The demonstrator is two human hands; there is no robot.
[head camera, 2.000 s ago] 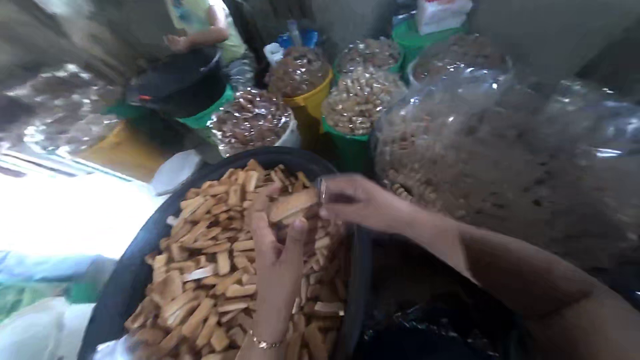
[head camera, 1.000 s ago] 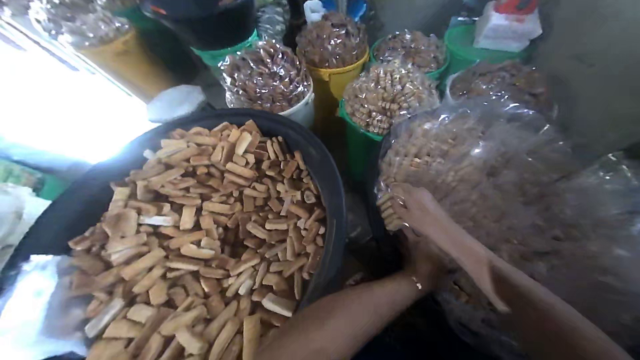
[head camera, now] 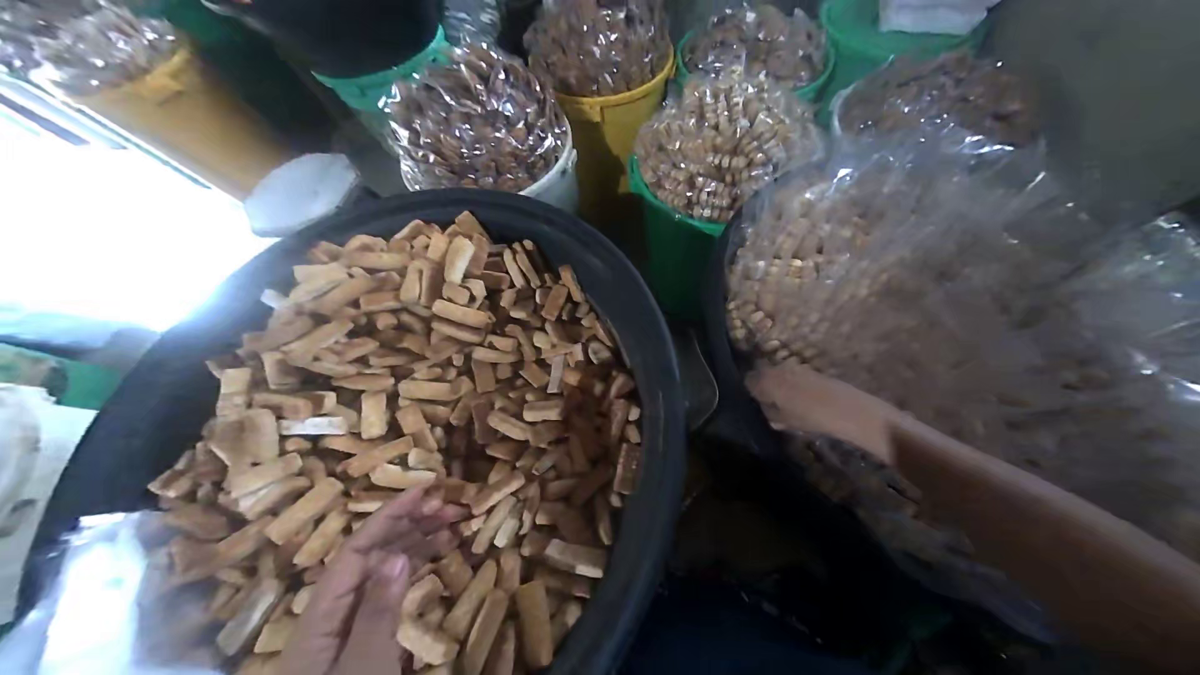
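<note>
Many short tan sticks, which look like toasted bread or biscuit pieces (head camera: 375, 384), fill a large round black tub (head camera: 656, 403). My left hand (head camera: 375, 581) rests low over the heap, palm partly up and fingers slightly bent among the pieces; whether it grips one cannot be told. At the right, my right hand (head camera: 797, 403) reaches to the near side of a large clear plastic bag (head camera: 984, 309) full of packed pieces in a second dark tub. Its fingers are hidden at the bag's edge, so its hold does not show.
Behind the tubs stand a white bucket (head camera: 561, 178), a yellow bucket (head camera: 605, 131) and a green bucket (head camera: 680, 244), each with bagged pieces. A white lid-like object (head camera: 302, 192) lies beyond the black tub. Clear plastic (head camera: 112, 591) lies over its near left side.
Two seconds ago both hands were together over the heap with a piece between them. A second ago both arms reached right; my left hand is now back over the heap, while the right remains at the bag.
</note>
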